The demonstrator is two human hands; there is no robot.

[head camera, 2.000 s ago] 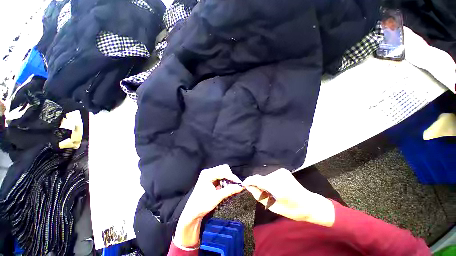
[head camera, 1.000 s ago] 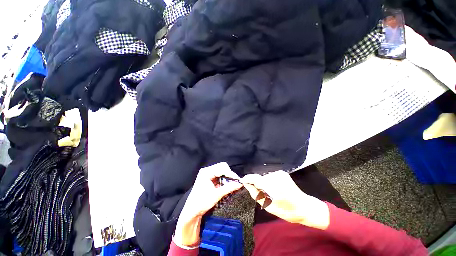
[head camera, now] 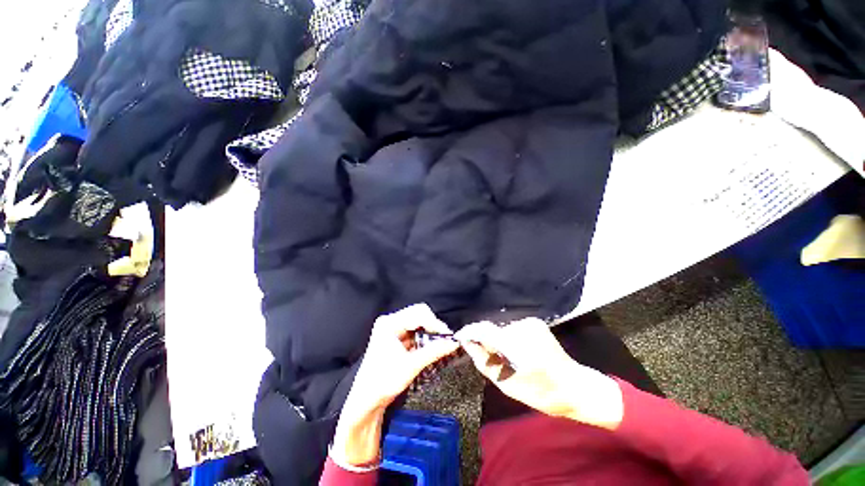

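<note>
A dark navy quilted jacket [head camera: 427,209] lies over the white table, its lower border at the near edge. My left hand [head camera: 394,375] pinches a small dark and checked bit of the jacket's hem edge [head camera: 429,339] between thumb and fingers. My right hand [head camera: 531,365] is against it, fingertips meeting the left fingertips at the hem. A brownish, pointed shape [head camera: 499,367] shows in the right palm, perhaps small snips; I cannot tell. Any needle or thread between the fingertips is too small to see.
Heaped navy jackets with checked lining [head camera: 175,104] lie at upper left, striped dark garments [head camera: 85,380] at far left. A phone [head camera: 745,66] lies at upper right. Blue crates [head camera: 422,446] stand below the table. A green object [head camera: 844,475] shows at lower right.
Both hands have shifted very slightly up and left, still together at the hem. The brownish shape in my right palm shows less. The phone screen looks darker.
</note>
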